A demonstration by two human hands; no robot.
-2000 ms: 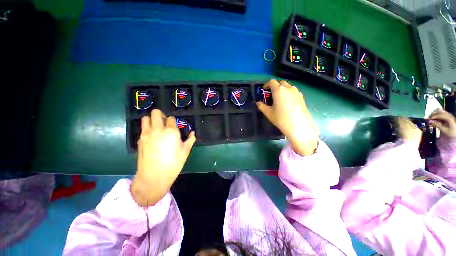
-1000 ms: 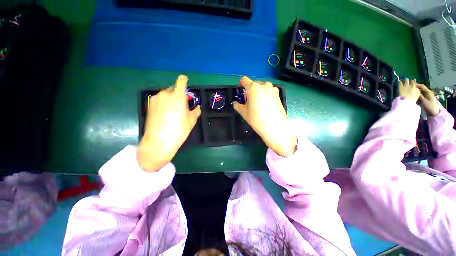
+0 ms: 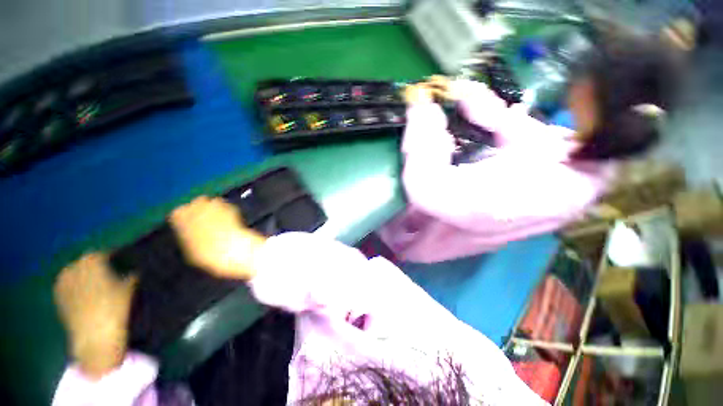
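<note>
The black working tray [image 3: 170,297] lies slanted in front of me, blurred. Its right end shows dark pockets, one with a small white glint; whether lens units sit in the other pockets cannot be told. My left hand [image 3: 97,308] is at the tray's left end, fingers over its edge. My right hand [image 3: 212,236] is over the tray's far side near the middle. Both hands are blurred, and whether either holds a lens unit is hidden.
A filled compartment tray [image 3: 337,136] lies beyond the working tray to the right. Another black tray [image 3: 131,115] is on the blue mat [image 3: 190,151] at upper left. A person in pink [image 3: 483,186] works at right, near a pale vented box [image 3: 448,32]. A shelf frame [image 3: 587,317] stands lower right.
The view has swung right and blurred, bringing in more of the neighbour and the shelf frame. The working tray now appears lower left and slanted. My hands no longer show lens units at the fingertips.
</note>
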